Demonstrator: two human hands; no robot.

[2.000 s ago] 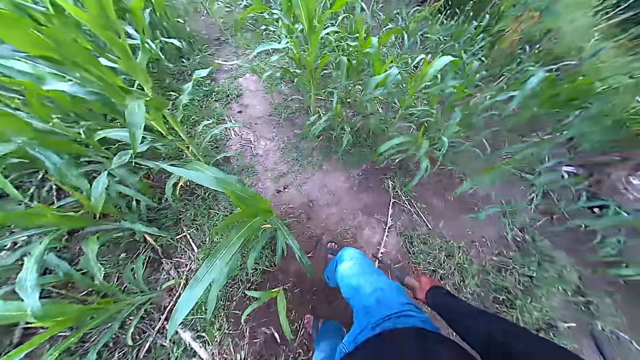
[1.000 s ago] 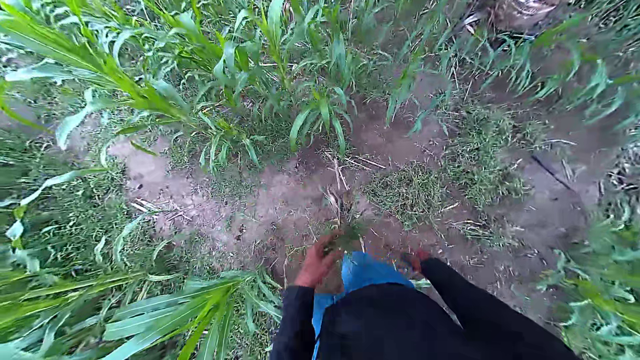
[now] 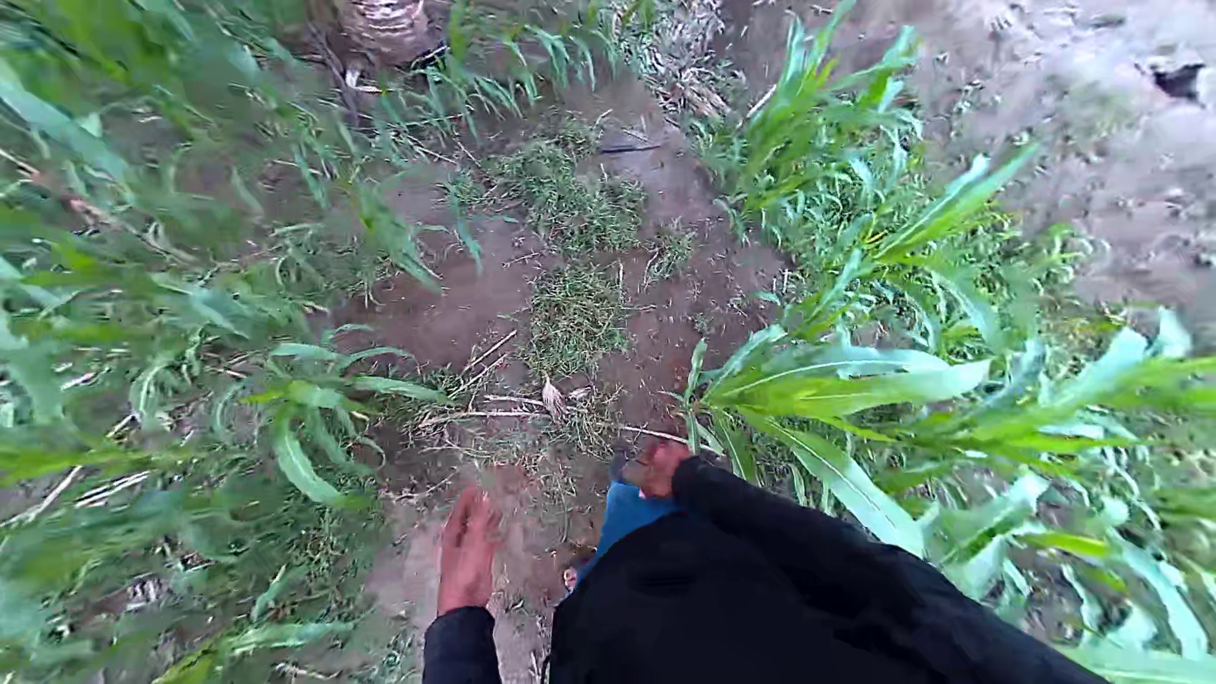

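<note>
My left hand (image 3: 469, 549) is held over bare soil at the lower middle, its fingers stretched forward and slightly blurred; nothing shows in it. My right hand (image 3: 662, 465) is beside the blue trousers (image 3: 627, 513), by the base of a broad-leaved green plant (image 3: 855, 380). A thin pale stalk (image 3: 655, 434) passes at its fingertips; whether the hand grips it or anything else is unclear. Ahead of both hands lie cut weeds (image 3: 575, 323) and dry stalks (image 3: 489, 413) on the soil.
Tall green plants stand along the left (image 3: 313, 408) and right of a dirt strip (image 3: 456, 294). A dark stick (image 3: 629, 148) lies farther up it. A pale rounded object (image 3: 389, 28) is at the top edge, too blurred to name. Trampled soil (image 3: 1073, 123) spreads at the upper right.
The view has swung strongly round. A second ago my left hand was at a tuft of weeds with roots or dry stems; now it is apart from it with its fingers extended.
</note>
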